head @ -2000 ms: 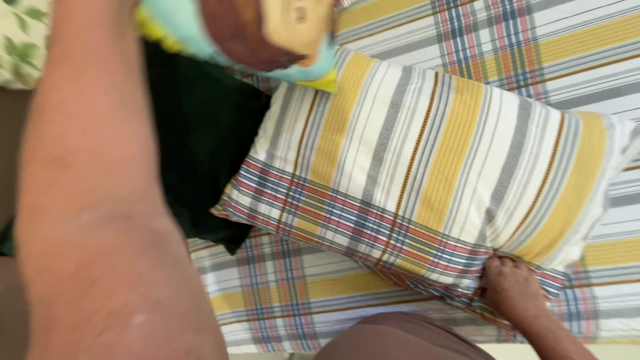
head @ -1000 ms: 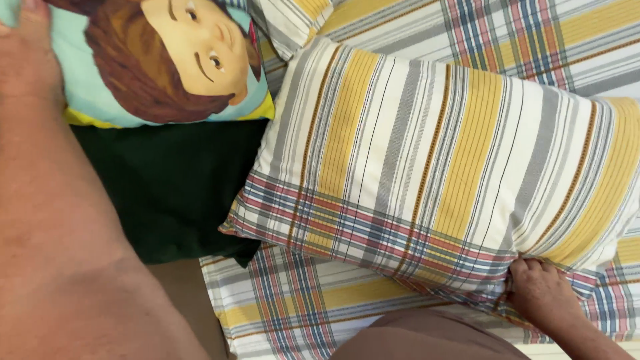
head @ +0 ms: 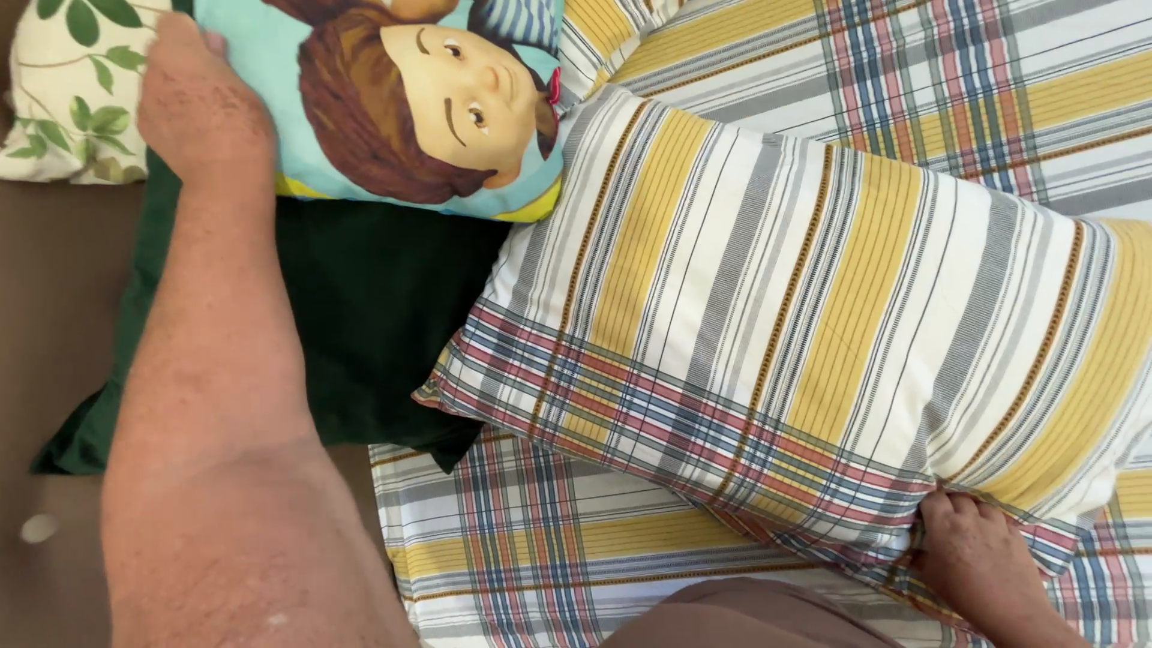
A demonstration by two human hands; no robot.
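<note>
My left hand (head: pixel 202 103) is at the upper left, closed on the left edge of a light-blue cushion (head: pixel 252 99) printed with a cartoon face; its fingertips are partly hidden and a little blurred. That cushion lies over the top of a dark green cushion (head: pixel 387 315), and its right corner meets a striped and plaid pillow (head: pixel 747 288). At the lower right, my right hand (head: pixel 981 549) grips the bunched fabric on the pillow's lower edge. The pillow lies slantwise, its left corner over the green cushion.
A matching striped bedsheet (head: pixel 936 99) spreads beneath the pillow. A cream cushion with green leaves (head: pixel 76 90) sits at the upper left, and part of another striped pillow (head: pixel 598 31) shows at the top. Brown surface (head: pixel 54 297) lies at the left.
The cartoon cushion, lifted at the top edge two seconds ago, now rests over the green cushion. Since one second ago it has shifted right with my left hand. My right hand keeps its grip.
</note>
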